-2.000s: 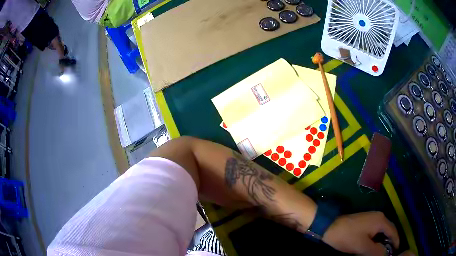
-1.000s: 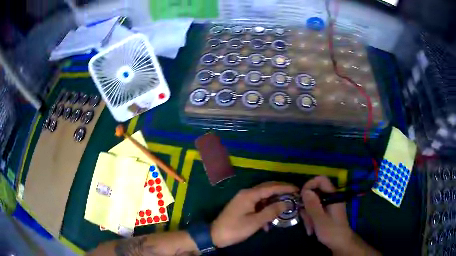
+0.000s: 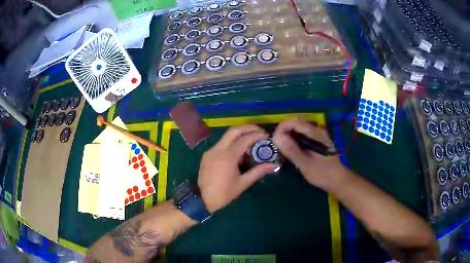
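Note:
A round silver push-button switch (image 3: 264,151) with a dark face and pale ring is held over the green mat, face up. My left hand (image 3: 227,167) grips it from the left, thumb at its lower edge and fingers around its upper edge. My right hand (image 3: 307,154) is at its right side and holds a black pen-like test probe (image 3: 313,144). A red wire (image 3: 346,77) runs down toward the probe from the back. The right fingertips hide the probe's tip and part of the switch's right edge.
A blister tray (image 3: 237,69) of switches lies behind. A maroon rectangle (image 3: 189,124), an orange-brown stick (image 3: 133,135), yellow paper (image 3: 111,180) with red dot stickers (image 3: 141,180) and a white fan (image 3: 103,70) are left. Blue dot stickers (image 3: 376,115) and another switch tray (image 3: 420,154) are right.
The view first swung round from the left of the bench to both hands, then shifted slightly. Since the middle frame, both hands still hold the switch and probe, and the switch's face shows more clearly.

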